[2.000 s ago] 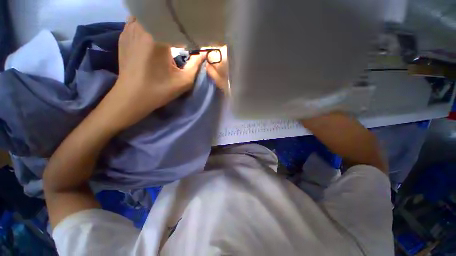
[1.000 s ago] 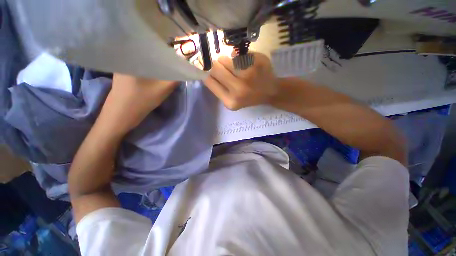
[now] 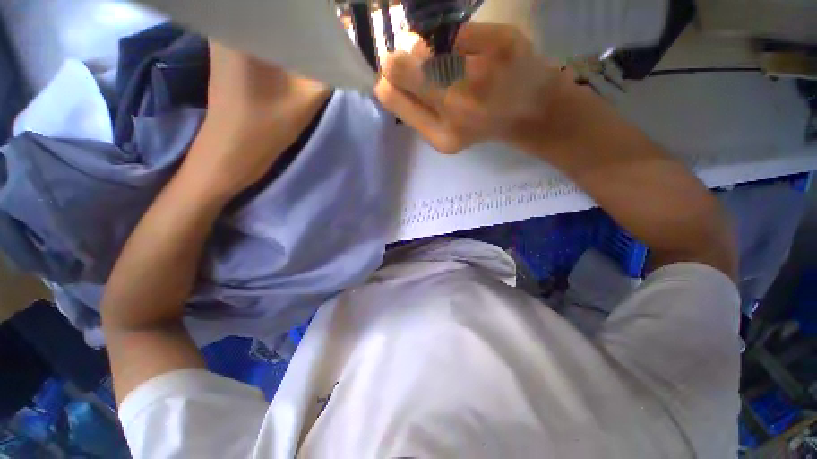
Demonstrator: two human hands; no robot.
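The grey-blue garment [image 3: 305, 215] lies bunched at the left and hangs over the table's front edge, with a white piece [image 3: 67, 108] and dark cloth [image 3: 166, 67] in it. My left hand [image 3: 260, 108] lies on the garment, its fingertips hidden behind the machine head. My right hand [image 3: 479, 90] is at the needle area, fingers bent and close together beside the lit metal parts; whether it pinches cloth cannot be told. The white sewing machine head [image 3: 260, 31] covers the top of the view.
The white table edge [image 3: 488, 202] carries a printed scale. Thread snips [image 3: 605, 72] or similar small metal tools lie right of my right hand. A blue crate [image 3: 618, 246] and grey cloth [image 3: 770, 224] are below the table.
The machine head first blocked my right hand; it now shows by the needle. The view has shifted, and dark cloth at the left shows again. The hands stay near the needle.
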